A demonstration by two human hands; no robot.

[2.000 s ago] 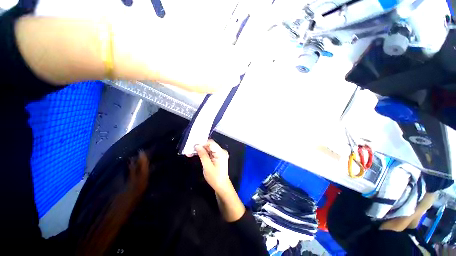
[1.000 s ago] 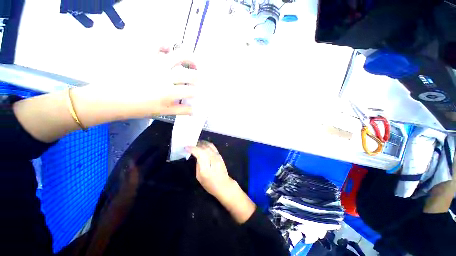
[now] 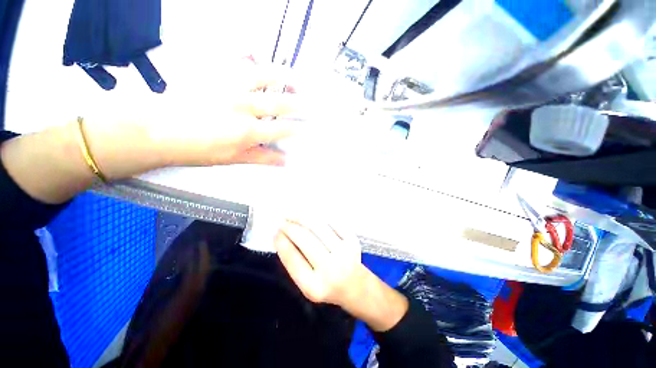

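Note:
A pale fabric strip runs over the front edge of the white table, its lower end at my right hand. My right hand has its fingertips on the side of that end, seemingly gripping it. My left hand lies flat over the table further in, fingers spread. Glare hides what is under its fingertips. Dark lines of a narrow strip run away beyond that hand. The sewing machine's presser foot area is partly hidden by the blurred white machine head.
A dark cut panel with two tails lies at the table's upper left. Scissors with red and orange handles lie at the right. An edge ruler lines the front edge. Below are a blue crate and a bundle of cut pieces. A person's dark clothing is lower right.
Both hands are now closer to the machine and the table's front edge; my right hand has come up to that edge with the strip's end. The view has shifted, showing more machine head.

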